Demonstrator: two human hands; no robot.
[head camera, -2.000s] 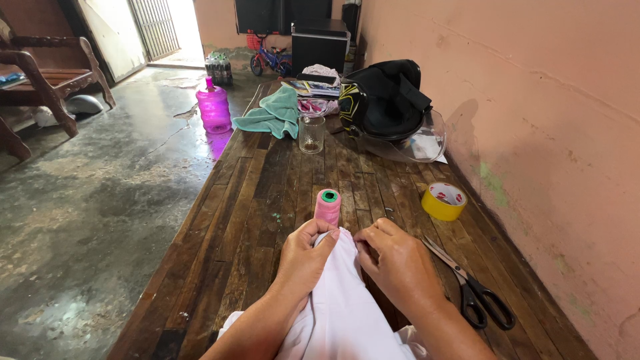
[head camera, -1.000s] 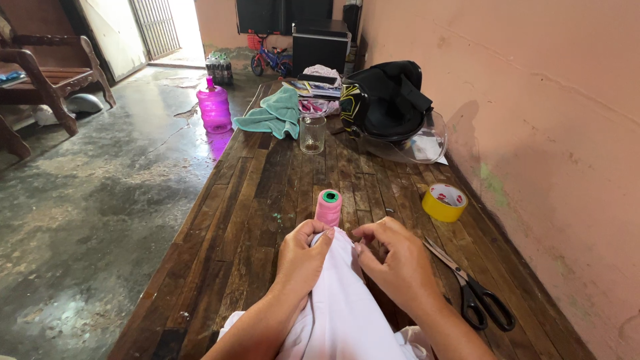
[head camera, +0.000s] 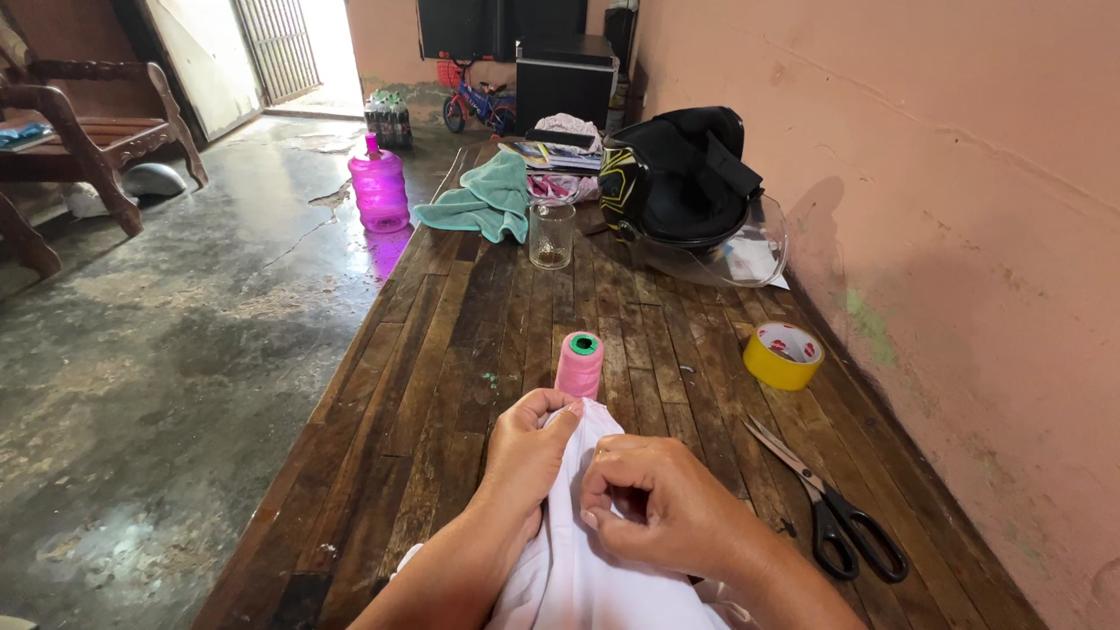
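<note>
White cloth (head camera: 582, 560) hangs from my left hand (head camera: 529, 446), whose thumb and fingers pinch its upper edge. My right hand (head camera: 652, 494) is just to the right, over the cloth, with its fingers curled and thumb near the fingertips; whether a needle or thread is between them cannot be seen. Just beyond the left fingertips stands a spool of pink thread (head camera: 579, 367) with a green core. Scissors with black handles (head camera: 827, 503) lie on the wooden table (head camera: 420, 411) to the right, blades slightly apart. Past them sits a roll of yellow tape (head camera: 781, 357).
Farther along the table are a glass jar (head camera: 551, 238), a teal towel (head camera: 486, 197), stacked papers (head camera: 560, 157) and a black helmet (head camera: 682, 179) with a clear visor. A pink wall (head camera: 945, 219) borders the right side. A purple water jug (head camera: 379, 188) stands on the floor.
My right hand has moved away from the cloth's upper edge, back toward me. My left hand keeps its pinch on the cloth in about the same place.
</note>
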